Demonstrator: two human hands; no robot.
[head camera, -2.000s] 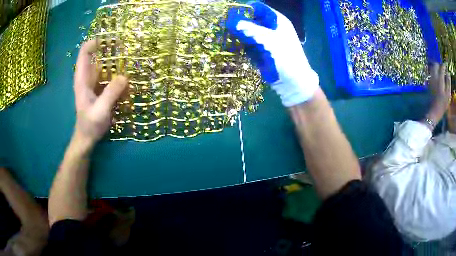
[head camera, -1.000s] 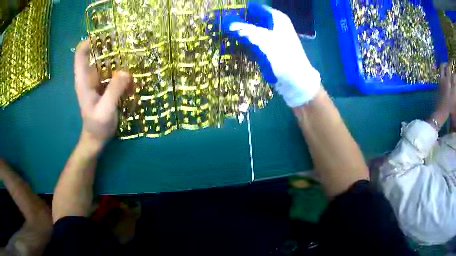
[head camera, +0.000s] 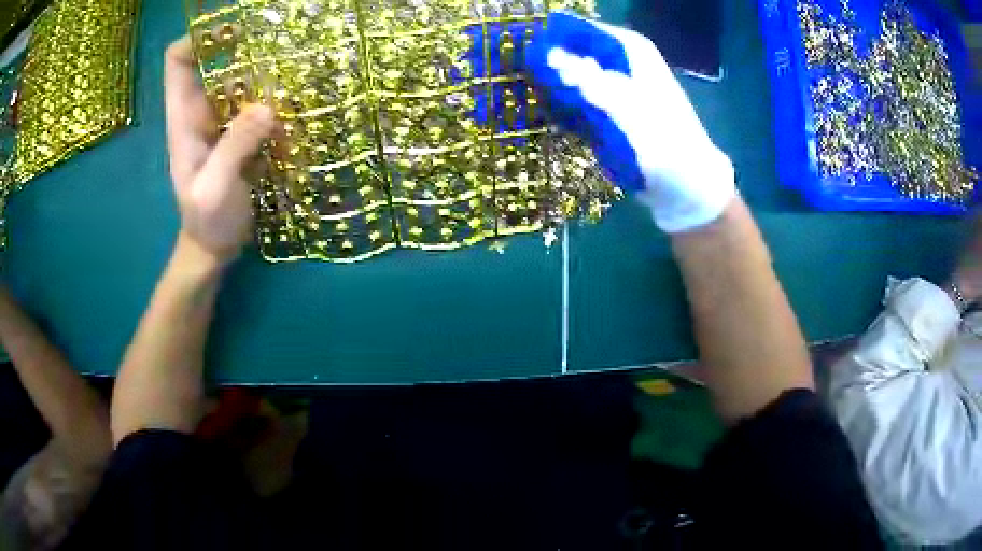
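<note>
A gold sprue frame (head camera: 382, 161), a lattice with small parts on its bars, is held above the table in front of me; the picture's top edge cuts it off. My bare left hand (head camera: 221, 161) grips its left side, thumb in front. My right hand (head camera: 635, 118), in a white glove with blue palm and fingers, holds its right side, with blue fingers showing through the lattice from behind. A glittering pile of loose parts (head camera: 581, 183) lies behind the frame and sticks out at its right.
Stacked gold frames (head camera: 75, 86) lie at the left of the green table (head camera: 431, 323). A blue tray (head camera: 797, 161) of loose parts is at the right. A black smartphone (head camera: 687, 38) lies between pile and tray. Another person's arm shows at the left, a pale sleeve (head camera: 915, 398) at the right.
The frame, hands and table have shifted in the picture as the view moved. The frame's right side now shows more clearly, with the gloved fingers behind it. Both hands keep their hold.
</note>
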